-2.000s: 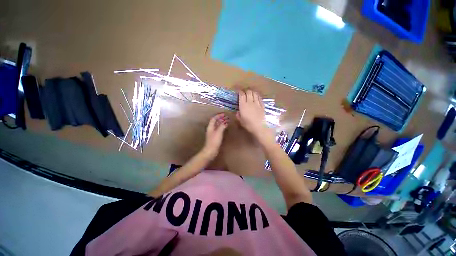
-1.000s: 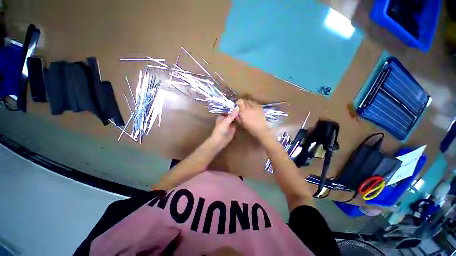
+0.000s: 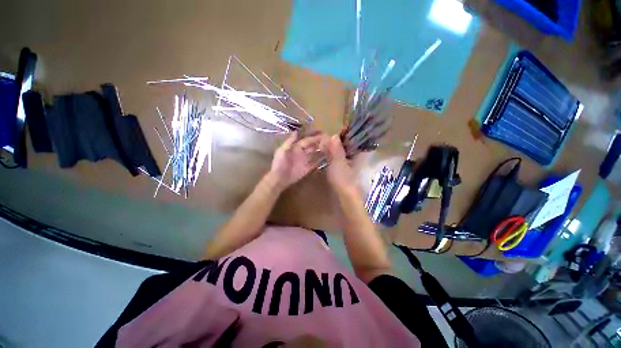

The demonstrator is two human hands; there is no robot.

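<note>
My right hand (image 3: 335, 151) is closed around the lower end of a bundle of thin metal ribbon strips (image 3: 368, 119). The bundle fans upward and away, blurred, its tips over the teal sheet (image 3: 327, 44). My left hand (image 3: 297, 158) is just left of it, palm turned up and fingers apart, seemingly empty. A loose ribbon pile (image 3: 252, 109) lies beyond my left hand. A second ribbon pile (image 3: 187, 146) lies farther left on the brown bench. A smaller ribbon bunch (image 3: 381, 190) lies right of my right forearm.
Dark stacked strips (image 3: 85, 129) lie at the left. At the right are a black corded tool and stand (image 3: 436, 173), a dark blue solar panel (image 3: 531, 109), red and yellow scissors (image 3: 509, 233) and a blue tray (image 3: 555, 17), cut off by the top edge.
The hands have moved from close together over the ribbons to slightly apart. The ribbon bundle has been lifted and fans upward from my right hand. The pile beyond my left hand is smaller.
</note>
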